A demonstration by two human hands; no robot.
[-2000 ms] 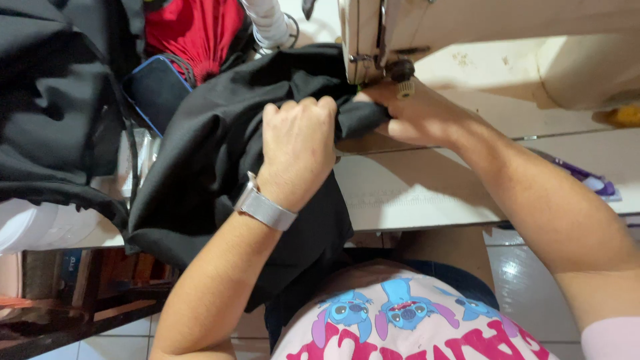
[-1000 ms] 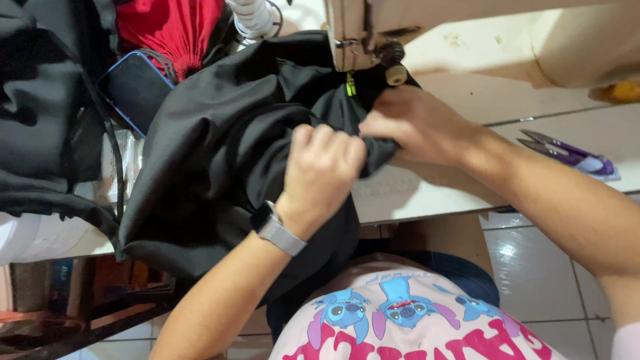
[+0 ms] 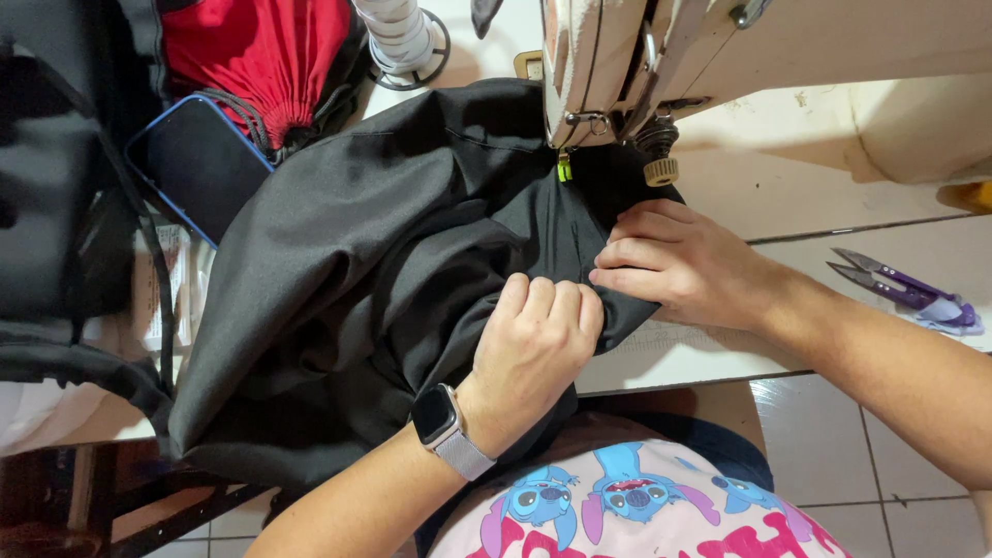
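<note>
A large piece of black fabric (image 3: pixel 333 225) lies bunched over the sewing table, its upper right part beneath the presser foot (image 3: pixel 564 167), which has a yellow-green part, on the sewing machine (image 3: pixel 597 70). My left hand (image 3: pixel 539 341), with a smartwatch (image 3: pixel 436 418) on the wrist, is closed on a gathered fold of the cloth. Just to its right, my right hand (image 3: pixel 666 256) pinches the same cloth near its right edge, below the machine's tension knob (image 3: pixel 661 170). Folds radiate from the foot toward both hands. The needle tip cannot be made out.
A smartphone with a blue case (image 3: pixel 205 167) lies at the left beside a red drawstring bag (image 3: pixel 256 62). A spool of white elastic (image 3: pixel 399 39) stands behind the cloth. Purple thread snips (image 3: pixel 903 287) rest at the right. More black fabric (image 3: pixel 54 194) covers the far left.
My right hand has moved out from close under the machine head, and the yellow-green part at the foot, hidden two seconds ago, now shows. The cloth between the hands is spread wider.
</note>
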